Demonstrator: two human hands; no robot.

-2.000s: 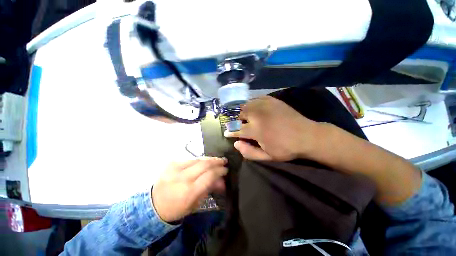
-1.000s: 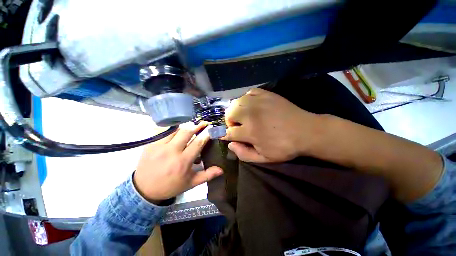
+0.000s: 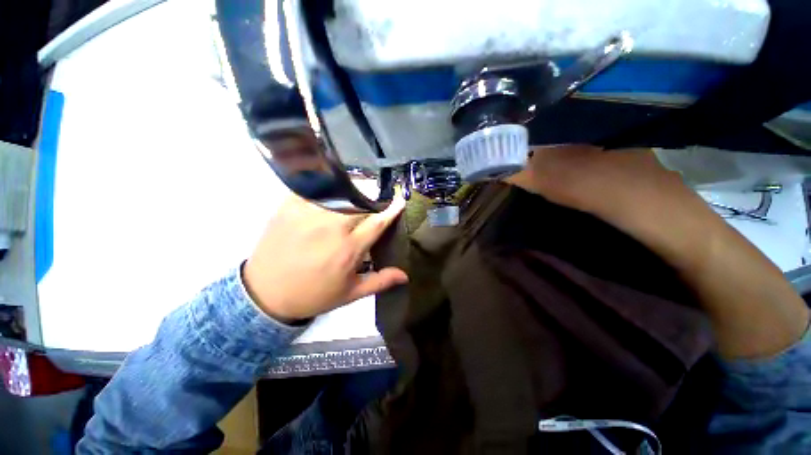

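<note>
The dark brown garment [image 3: 498, 329] runs from the needle area down over the lap, olive under the lamp. My left hand [image 3: 311, 258] lies at its left edge, index fingertip beside the needle area, thumb spread apart over the cloth. My right hand [image 3: 582, 178] reaches in from the right behind the tension dial [image 3: 492, 151]; its fingers are hidden by the machine head, so its hold on the cloth cannot be seen. The presser foot is not clear among the dark metal parts [image 3: 431, 178] under the head.
The white machine head [image 3: 551, 35] hangs overhead, with the shiny curved guard [image 3: 289, 133] at its left. Blue tape [image 3: 49, 187] marks the table's left side. A ruler strip [image 3: 333, 358] runs along the front edge. A white cord [image 3: 587, 426] lies on the garment. Thin metal [image 3: 756, 204] lies right.
My right hand has moved away from the near side of the needle to farther back, behind the dial. My left hand stays by the needle. The camera view has shifted around the machine head.
</note>
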